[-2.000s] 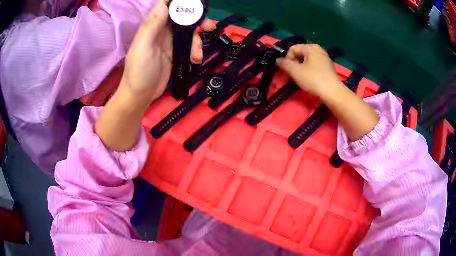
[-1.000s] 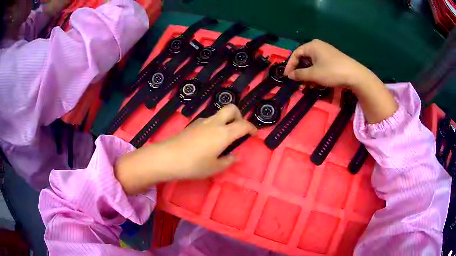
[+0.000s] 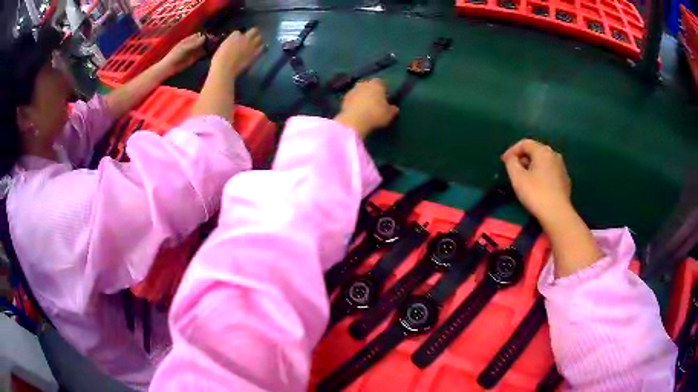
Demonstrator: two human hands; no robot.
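Several black smartwatches lie face down, case backs up, in the red tray in front of me, their straps slanting over it. My left hand is beyond the tray over the green bench, beside loose black watches. Its fingertips are blurred, and I cannot tell whether it touches a strap. My right hand is above the tray's far edge, thumb and forefinger curled together near a dark strap. I cannot see whether it holds anything. My left sleeve covers the tray's left part.
A co-worker in a pink smock is at the left, both hands at the bench's far left. A red tray is beside them. Slotted red trays stand at the far side of the green bench. Another tray is at the right edge.
The view has shifted up and left. My left hand has moved from over the tray to the loose watches on the bench. My right hand is now away from the watch cases, at the far edge.
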